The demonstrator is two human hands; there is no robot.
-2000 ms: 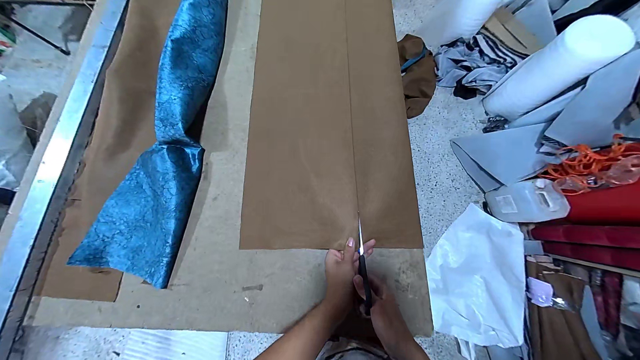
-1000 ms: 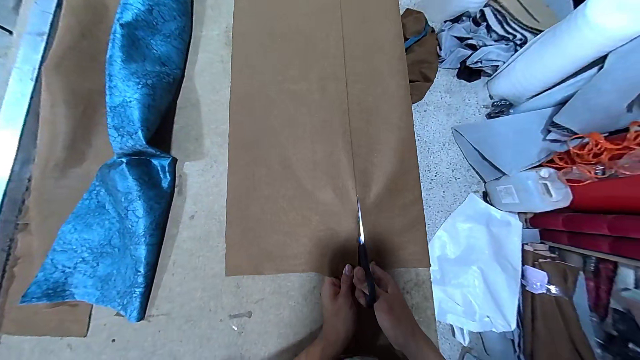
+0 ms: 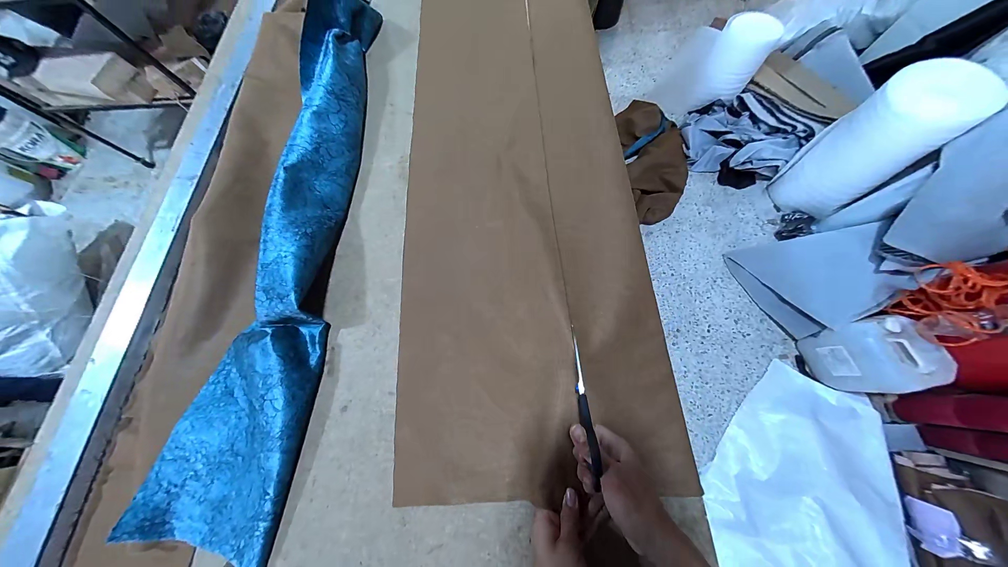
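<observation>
Brown fabric lies flat over the table, with a thin line running lengthwise along it. My right hand holds scissors by the dark handles; their blades point away from me along that line. Just left of it, my left hand is at the near edge of the fabric, fingertips on bunched material between the hands; what it grips is partly hidden. Left of the panel, a crumpled blue textured material lies over another brown piece.
A metal straightedge or rail runs along the table's left side. On the speckled floor at the right are white rolls, grey sheets, orange cord, a plastic jug and a white sheet. A brown bundle lies beside the table.
The scissors and both hands have moved farther in along the fabric from its near edge, the blades following the line. The view has shifted.
</observation>
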